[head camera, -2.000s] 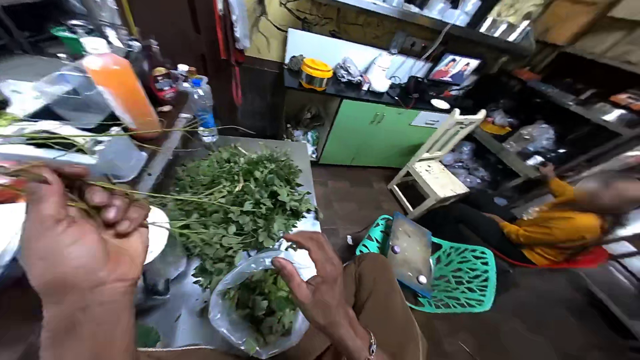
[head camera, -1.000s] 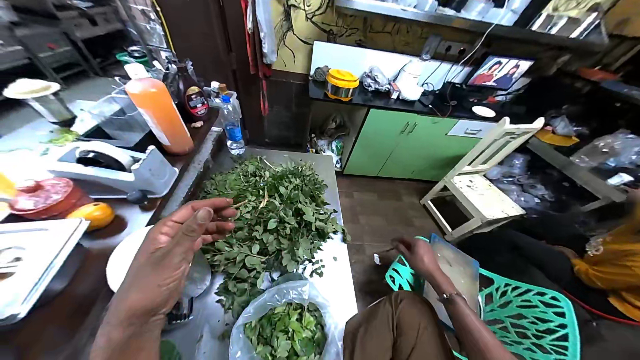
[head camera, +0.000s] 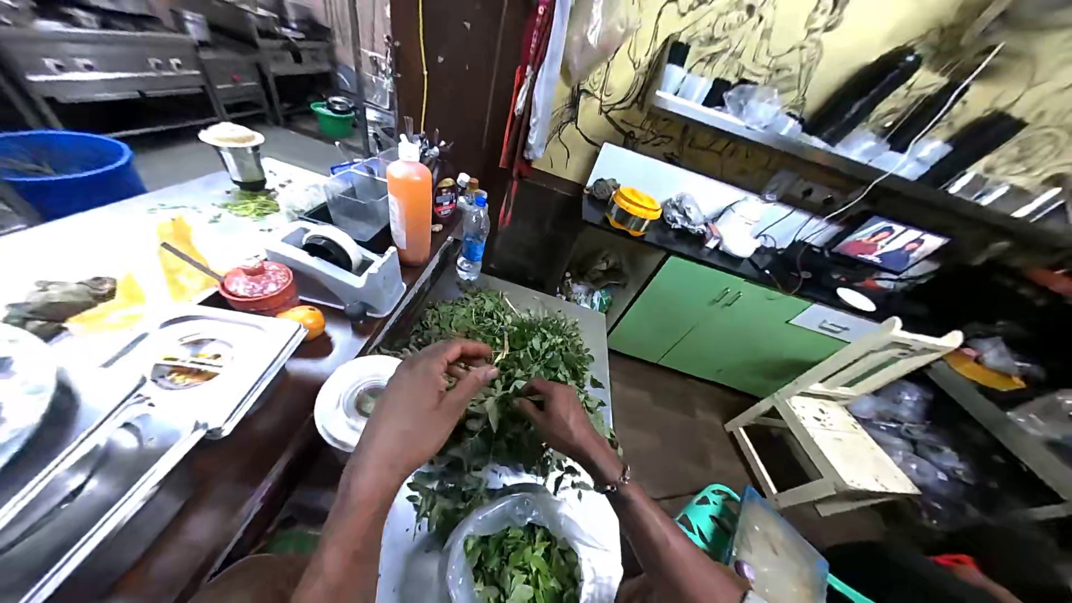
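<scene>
A heap of leafy green stems lies on a metal table. My left hand is over the heap's left part, fingers curled with the thumb near the fingertips; whether it pinches a stem cannot be told. Close by on the right, my right hand reaches into the leaves, thumb and fingers together on a leafy sprig. Below both hands stands a clear plastic bag, open at the top, with picked green leaves inside.
Left of the heap are a white lidded container, a tape dispenser, an orange bottle and a water bottle. A white chair and a green plastic chair stand on the right; part of a person shows at lower right.
My right hand has come back from the far right to the heap, beside my left hand. The view has swung, showing more of the left counter.
</scene>
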